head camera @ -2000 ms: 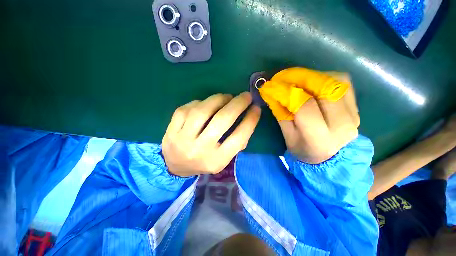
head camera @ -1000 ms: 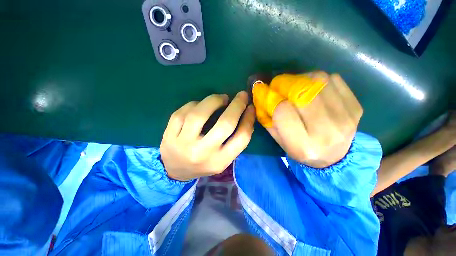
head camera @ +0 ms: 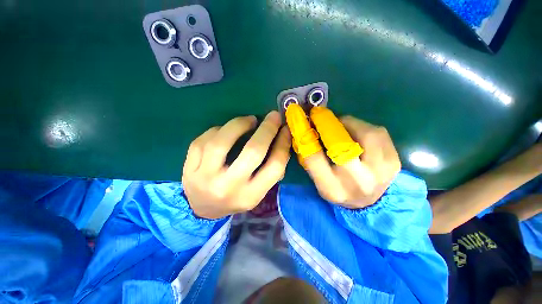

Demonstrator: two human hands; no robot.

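Observation:
A flat grey camera lens cover (head camera: 302,92) lies on the dark green bench under my fingertips; two rings show and its near part is hidden. My left hand (head camera: 232,165) is bare, its fingertips on the cover's left edge. My right hand (head camera: 350,159) wears orange-yellow finger cots (head camera: 334,134) on two visible fingers. One cot tip touches the left ring, the other is just below the right ring. Whether a tiny piece is under the fingertips cannot be seen. A second lens cover (head camera: 184,48) with three silver-white rings lies loose at the upper left.
A black-rimmed tray (head camera: 496,37) with bright blue pieces (head camera: 472,10) is at the upper right. Another person's bare forearm (head camera: 490,191) reaches in at the right edge. Blue smock fabric shows at the lower left. Light reflections lie on the bench.
My right hand has turned and its cot-covered fingers are now apart, exposing two rings on the held cover. The loose cover appears further left and lower in the view.

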